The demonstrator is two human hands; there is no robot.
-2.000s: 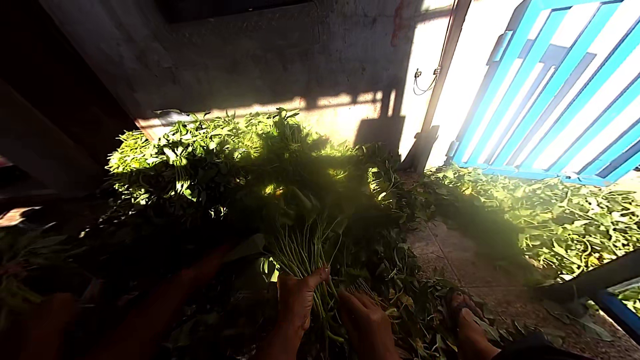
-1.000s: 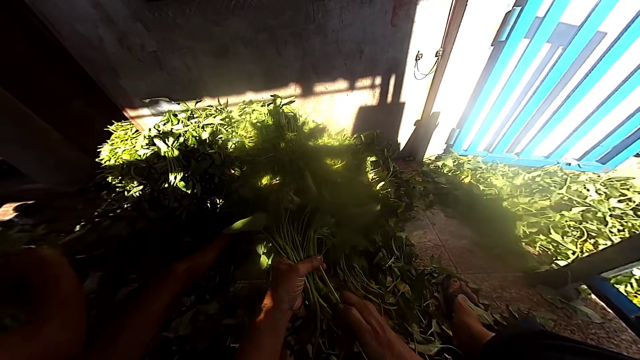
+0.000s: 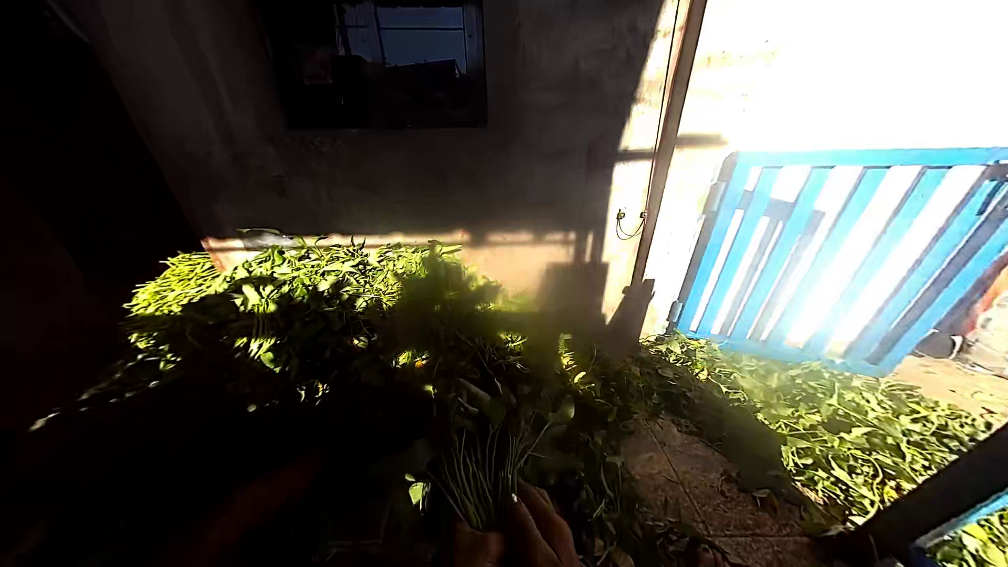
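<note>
A bunch of long-stemmed leafy greens [image 3: 476, 472] stands upright at the bottom centre, its stems gathered low and its leaves spreading at the top. My left hand [image 3: 477, 546] is around the lower stems, partly cut off by the frame edge. Against the same stems, on their right side, my right hand [image 3: 542, 529] rests with fingers bent; shadow hides how firmly it grips. Behind the hands lies a large heap of leafy greens [image 3: 315, 287], sunlit along its top and dark lower down.
More greens [image 3: 858, 433] cover the tiled floor [image 3: 693, 488] at the right, below a blue slatted gate [image 3: 835, 260]. A wall [image 3: 535, 173] with a dark window [image 3: 394, 67] rises behind the heap. A dark bar [image 3: 929, 480] crosses the lower right corner.
The view has tilted up, bringing the window into sight. My hands have come together at the base of the stems; before, they were farther apart.
</note>
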